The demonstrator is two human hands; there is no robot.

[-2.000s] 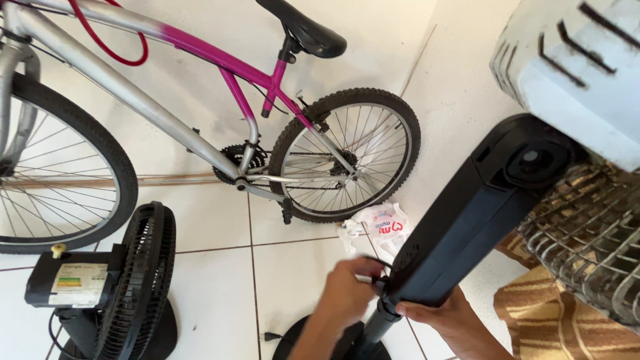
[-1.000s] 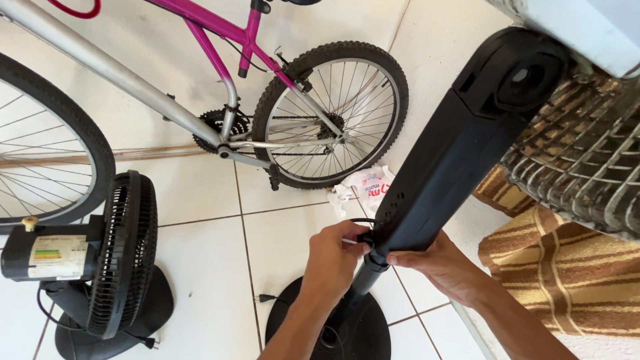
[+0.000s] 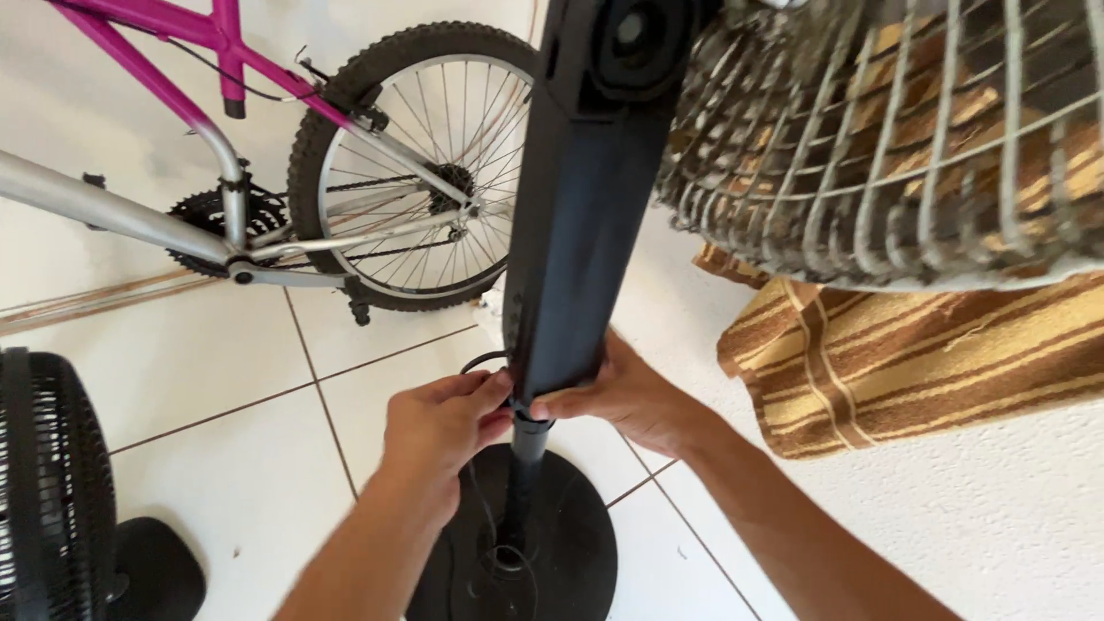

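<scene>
A black pedestal fan's column housing (image 3: pixel 580 233) rises through the middle of the head view, above a thin pole (image 3: pixel 528 440) on a round black base (image 3: pixel 569 535). My right hand (image 3: pixel 634 397) is wrapped round the lower end of the housing, its thumb across the front. My left hand (image 3: pixel 448 423) pinches at the housing's left lower edge, fingers bent; what lies between the fingertips is hidden, perhaps a knob or the cord. A black cord (image 3: pixel 483 358) loops beside these fingers and hangs down to the base. At upper right is a dirty wire fan grille (image 3: pixel 828 147).
A bicycle with a magenta and silver frame (image 3: pixel 112 203) and rear wheel (image 3: pixel 414 172) leans by the wall. A smaller black fan (image 3: pixel 60 483) stands on the tiled floor (image 3: pixel 224 483) at lower left. A brown striped cloth (image 3: pixel 914 354) hangs under the grille at right.
The fan column has gone from leaning right to nearly upright in view. Both hands have stayed at its lower end. The view has moved closer.
</scene>
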